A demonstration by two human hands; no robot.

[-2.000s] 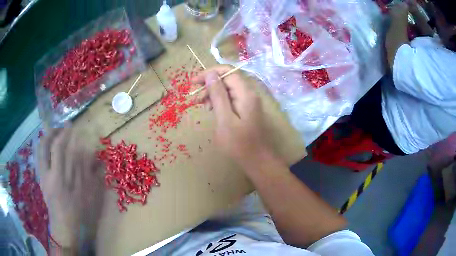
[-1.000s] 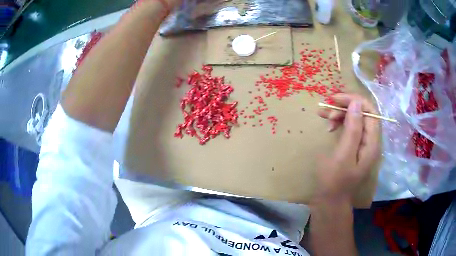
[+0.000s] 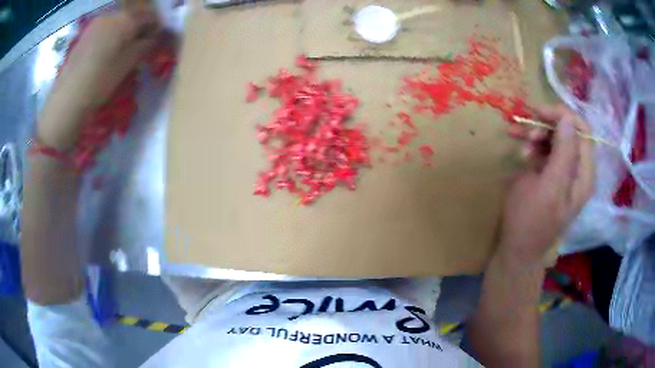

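A pile of red figurines (image 3: 309, 133) lies on the brown cardboard sheet (image 3: 345, 230). Tiny red parts (image 3: 460, 83) are scattered to its right. My right hand (image 3: 549, 172) holds a thin pale wooden stick (image 3: 535, 123) at the right side of the sheet, its tip by the edge of the tiny parts. My left hand (image 3: 140, 25) is at the upper left, blurred and partly cut off by shadow and the frame's top; its fingers are unclear. It is over the metal table near a second red pile (image 3: 108, 122), which my forearm partly covers.
A white round cap (image 3: 376, 24) sits at the top, with a stick (image 3: 416, 13) across its side. Another pale stick (image 3: 517, 39) lies at the upper right. Clear plastic bags (image 3: 618, 93) with red pieces are at the right edge. The metal tabletop (image 3: 133, 215) shows at left.
My left arm has come down and left, over the metal table by the second red pile. My right hand still holds the stick. The view has shifted, so the cap sits higher.
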